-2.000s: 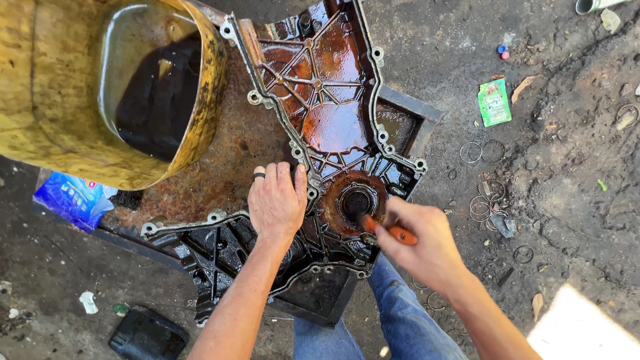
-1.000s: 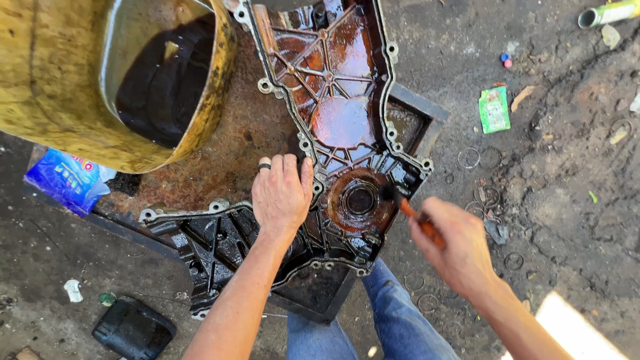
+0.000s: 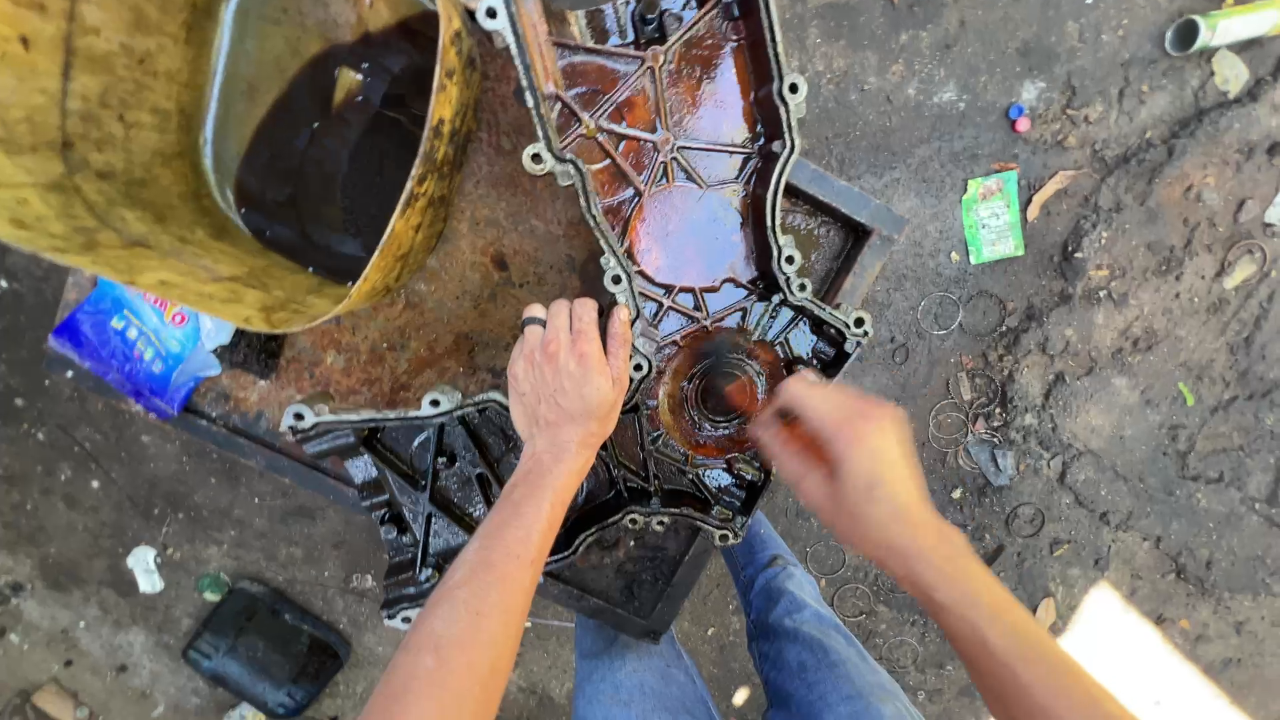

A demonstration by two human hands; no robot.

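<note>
An oily metal engine timing cover (image 3: 665, 150) lies inner side up on a rusty metal table (image 3: 400, 345). My left hand (image 3: 568, 380), with a dark ring on one finger, rests on the cover's flanged edge, fingers pointing up the view. My right hand (image 3: 850, 450), blurred, is closed around the orange handle of a brush (image 3: 800, 440) at the round seal opening (image 3: 722, 390). The brush head is a dark blur over that opening. Brown oil or solvent wets the cover's ribs.
A cut yellow plastic container (image 3: 330, 300) with dark liquid stands upper left. Beside it lies a blue plastic packet (image 3: 140, 340). A black plastic container (image 3: 265, 650), a green sachet (image 3: 993, 217), a can (image 3: 1220, 30) and several thin rings (image 3: 948, 425) are on the ground.
My right hand has moved the brush from the right rim of the round opening back over it. My left hand stays on the cover's edge.
</note>
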